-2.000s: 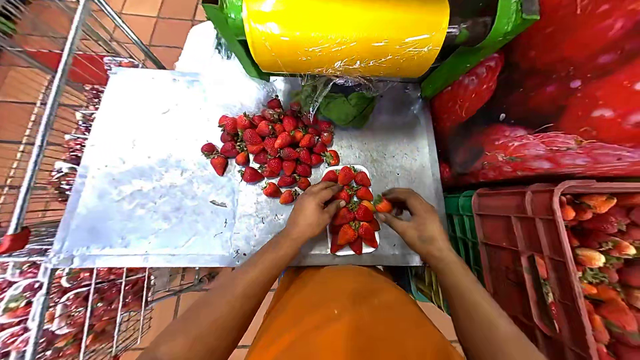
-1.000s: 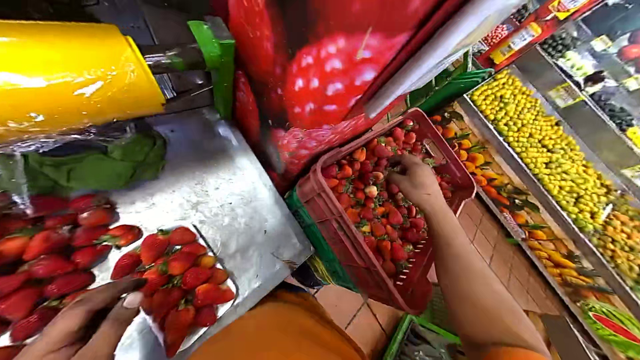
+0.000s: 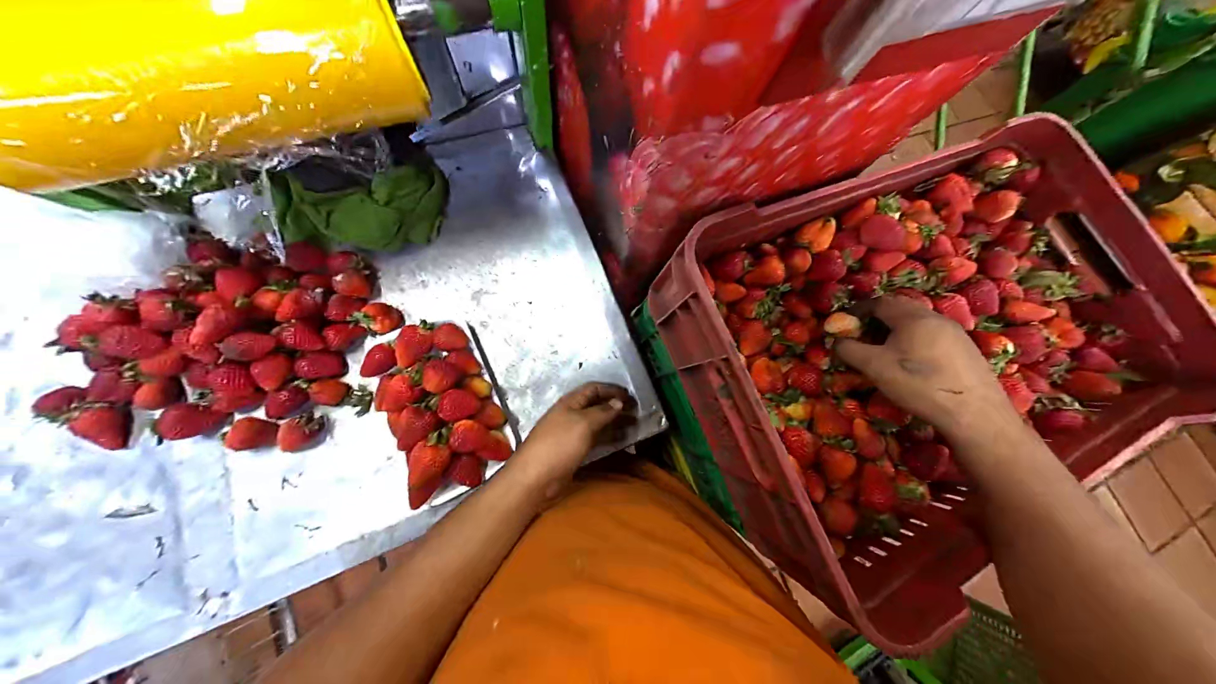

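My right hand (image 3: 917, 366) reaches into a red plastic crate (image 3: 760, 475) of strawberries, its fingertips down among the fruit beside a pale strawberry (image 3: 842, 324); whether it grips one is hidden. My left hand (image 3: 594, 415) rests near the front right corner of the metal table (image 3: 541, 313), its fingers curled, and I cannot tell if anything is in them. Left of that hand, rows of strawberries (image 3: 439, 404) fill a small white tray, of which only slivers of the edge show. A loose heap of strawberries (image 3: 237, 347) lies farther left on the table.
A roll of yellow-looking film (image 3: 199, 76) on a green frame (image 3: 535, 76) stands at the table's back. Green leaves or cloth (image 3: 380, 209) and clear plastic lie below it. A red printed panel (image 3: 703, 114) rises behind the crate, which sits over a green crate (image 3: 679, 418).
The view has swung right since two seconds ago. My right hand has gone from the tray to the red crate. My left hand has left the strawberries for the table's corner.
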